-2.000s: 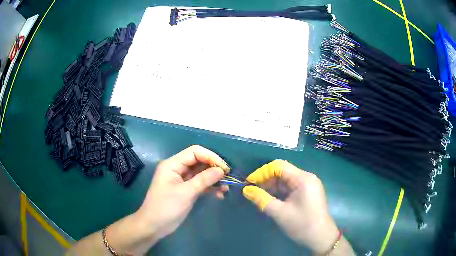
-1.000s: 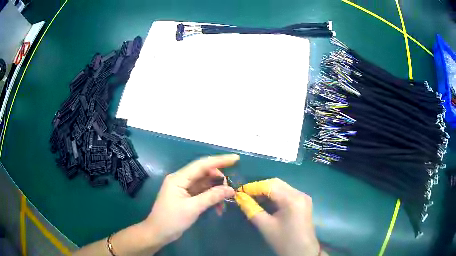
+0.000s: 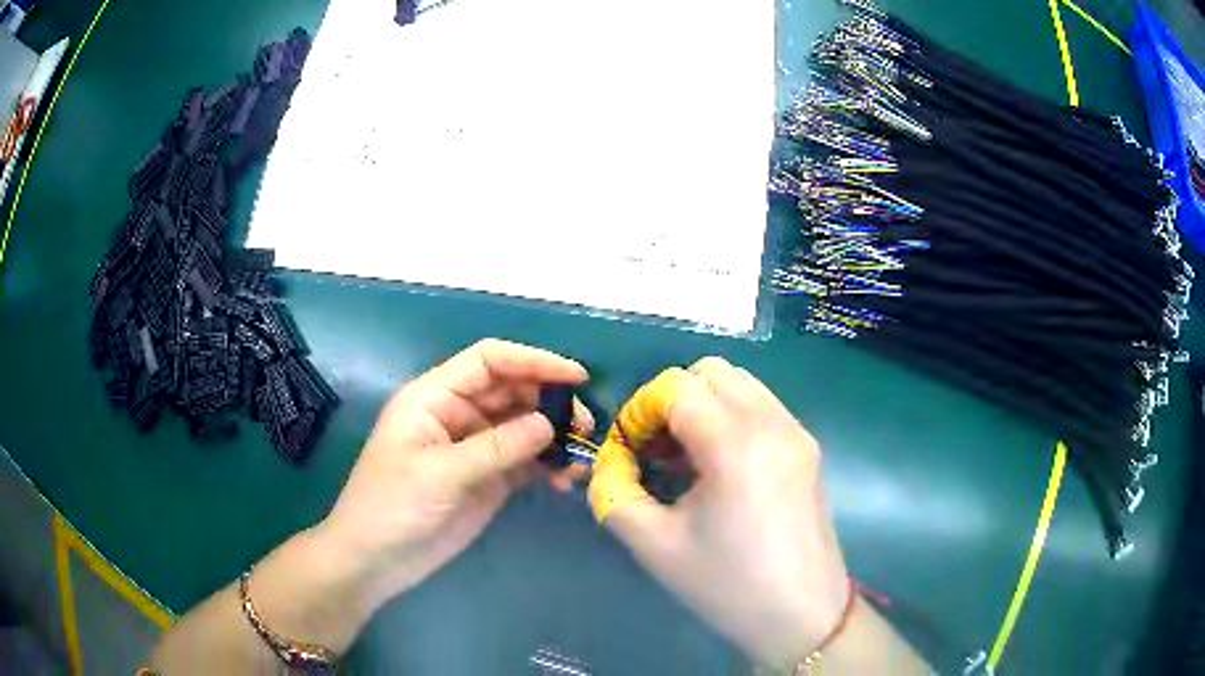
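My left hand point(image 3: 463, 442) holds a small black connector housing point(image 3: 558, 407) between thumb and fingers at the lower middle. Thin wires point(image 3: 579, 450), some yellow, white and blue, run from the housing towards my right hand. My right hand point(image 3: 720, 489) wears yellow-orange finger cots and pinches the wires between thumb and index finger. The exact wire ends are too small and partly hidden by the fingers. Thin pale strands point(image 3: 562, 662) show blurred at the bottom edge.
Black housings point(image 3: 198, 284) are heaped at left. A white sheet in a clear sleeve point(image 3: 529, 159) lies between them and the stacked black-sleeved cables point(image 3: 1018, 251) at right, bare wires facing the sheet. A blue bin point(image 3: 1173, 112) stands at the right edge. The sample harness is mostly cut off above.
The view has shifted, so the bench items sit higher in the picture. The black housing now shows clearly in my left hand. My right fingers have curled and drawn slightly apart from my left.
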